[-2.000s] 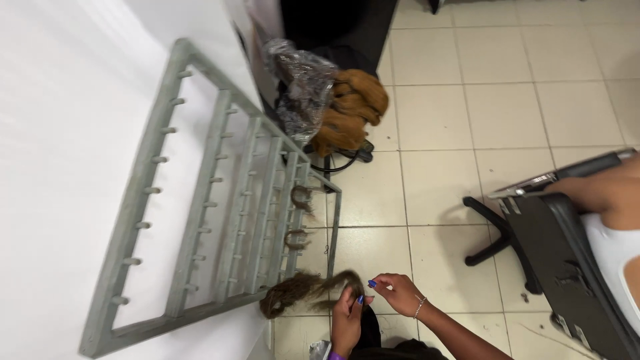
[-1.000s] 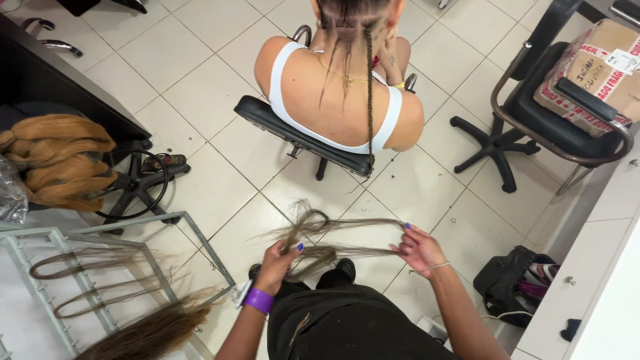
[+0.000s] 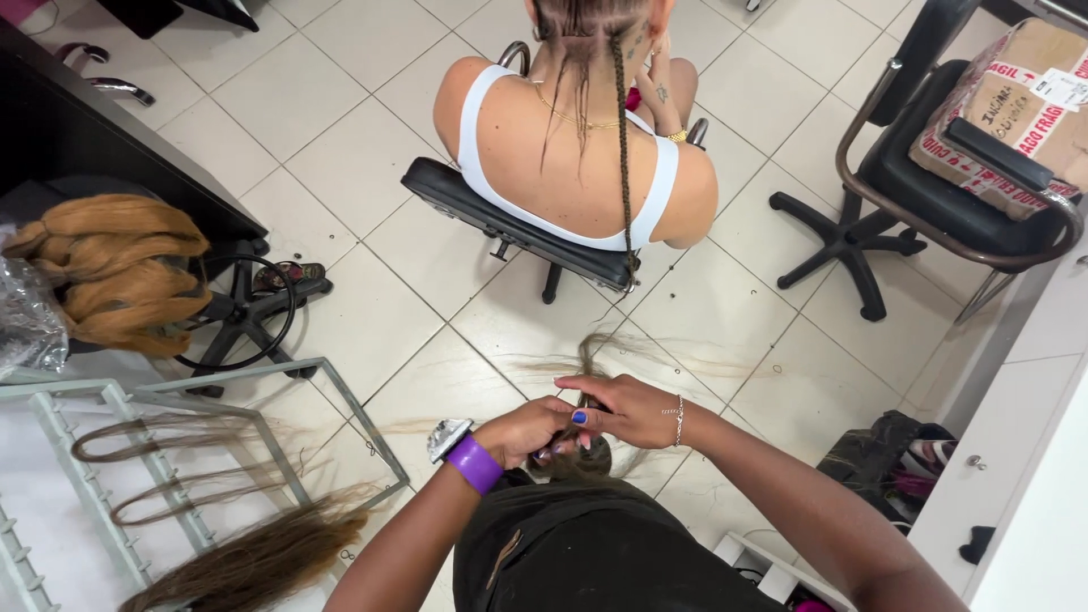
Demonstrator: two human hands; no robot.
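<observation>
Close together in front of my torso, both hands grip one loose bundle of brown hair strands [image 3: 588,355]. My left hand [image 3: 531,431], with a purple wristband [image 3: 474,464] and a small silvery item on the wrist, has its fingers curled around the hair. Against it lies my right hand [image 3: 625,410], thumb and index finger pinching the strands. Some hair fans out above the hands and a bunch hangs below; the fingertips are partly hidden. Ahead sits a person [image 3: 561,144] with their back to me, a long thin braid [image 3: 625,170] hanging down over the chair back.
At the lower left stands a grey pegged rack [image 3: 127,425] with brown hair lengths [image 3: 255,552] on it. Ginger hair bundles [image 3: 127,255] lie above it. A black chair [image 3: 901,170] at the right holds a cardboard box [image 3: 1003,119]. White drawers [image 3: 1020,408] line the right edge.
The view has swung from the rack to the seated person. One second ago my hands were apart with strands stretched between them; now they are together and the hair is bunched.
</observation>
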